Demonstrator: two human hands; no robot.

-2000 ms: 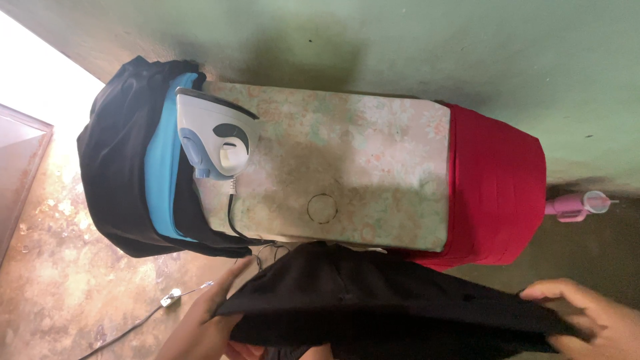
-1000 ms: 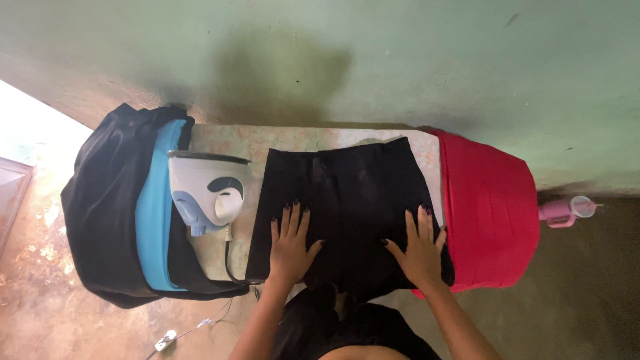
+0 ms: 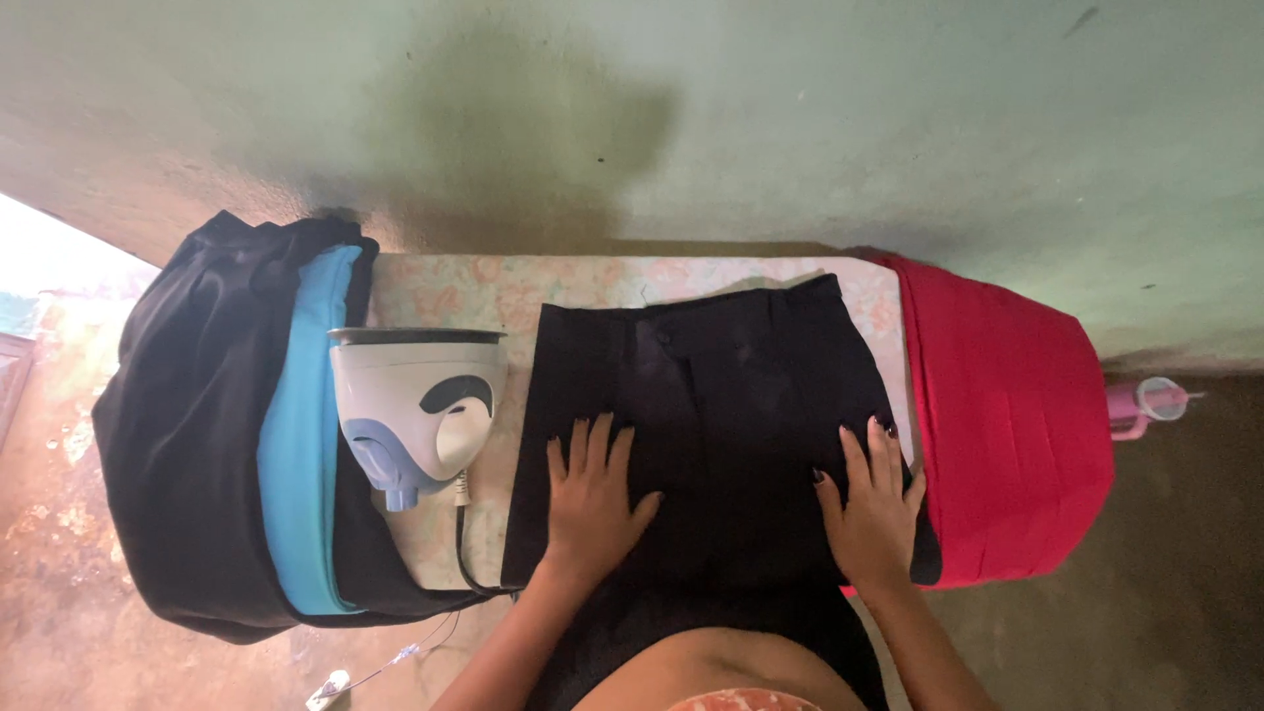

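Black trousers [image 3: 691,395], their buttoned waistband toward the wall, lie spread on a floral-covered ironing board [image 3: 444,286]. My left hand [image 3: 592,484] rests flat on the left part of the cloth with its fingers apart. On the right part, near the board's edge, my right hand [image 3: 874,504] lies palm down, fingers also spread. A white and blue-grey electric iron [image 3: 420,405] stands left of the trousers. The lower end of the black cloth hangs toward my body, where I cannot tell it from my own clothing.
Black and light blue garments [image 3: 212,425] drape over the board's left end, a red cloth [image 3: 1017,425] over its right end. A pink cup [image 3: 1136,405] is beyond the red cloth. The iron's cord [image 3: 460,543] runs off the near edge; a white power socket [image 3: 329,688] lies on the floor. A green wall [image 3: 839,118] borders the far side.
Two seconds ago both hands held the black cloth bunched over the near edge. It now lies spread on the board under my flat hands. The iron has turned and sits slightly lower.
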